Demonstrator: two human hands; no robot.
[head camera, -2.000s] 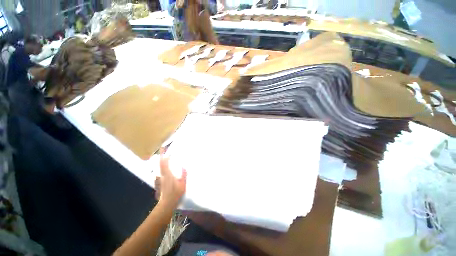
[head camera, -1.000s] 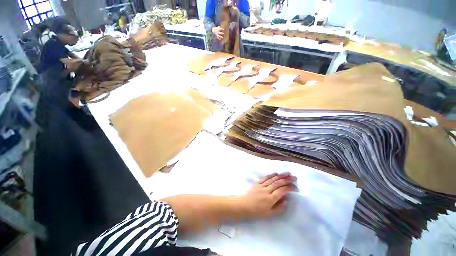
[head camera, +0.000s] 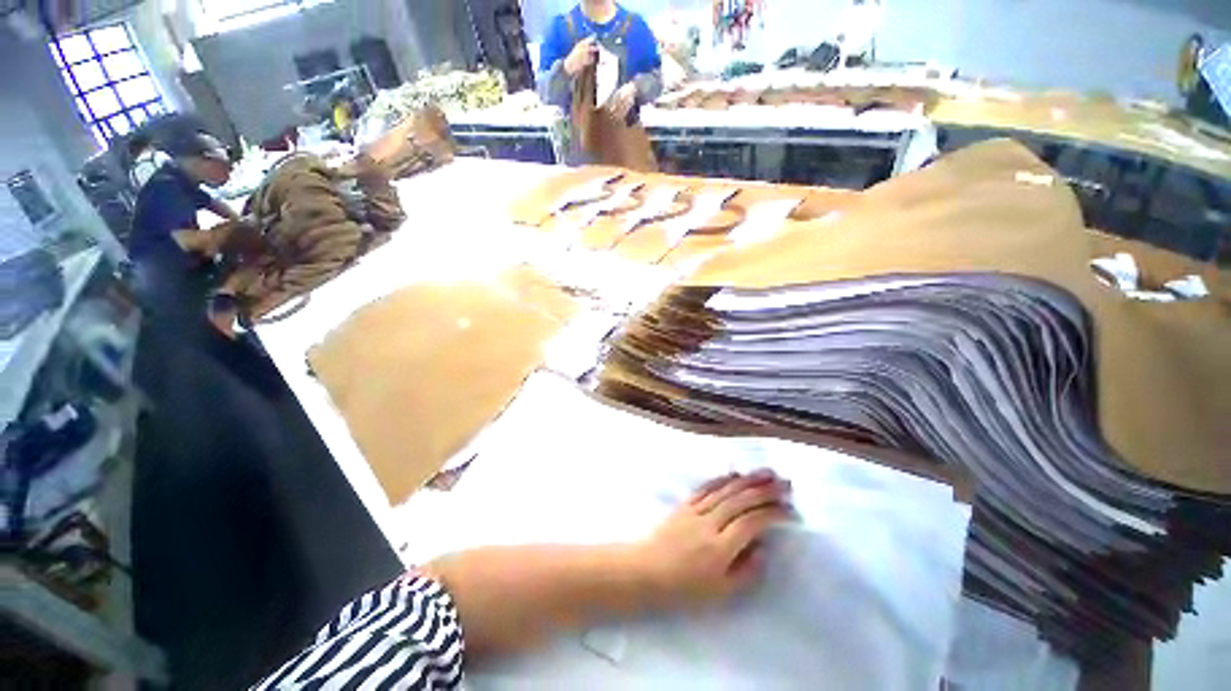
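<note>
A large panel lies pale back up (head camera: 837, 554) on the table in front of me. My left hand (head camera: 722, 533) lies palm down on it, fingers together and pointing right, gripping nothing that I can see. A small pale tab (head camera: 604, 645) lies on the panel below my wrist. A wavy panel stack (head camera: 891, 358) with grey-white and brown edges stands beyond the panel. A brown panel (head camera: 439, 358) lies flat to the left. My right hand is not in view.
Smaller brown pieces with white patches (head camera: 662, 216) lie in rows farther off. A brown heap (head camera: 304, 223) is at the far left of the table. A person in dark clothing (head camera: 169, 223) stands there. Another person in blue (head camera: 601, 81) holds a brown piece behind the table.
My left hand has gone from the panel's left edge to lying flat on its pale face, where it stays since the last frame. The panel now lies lower and flatter. The view has shifted.
</note>
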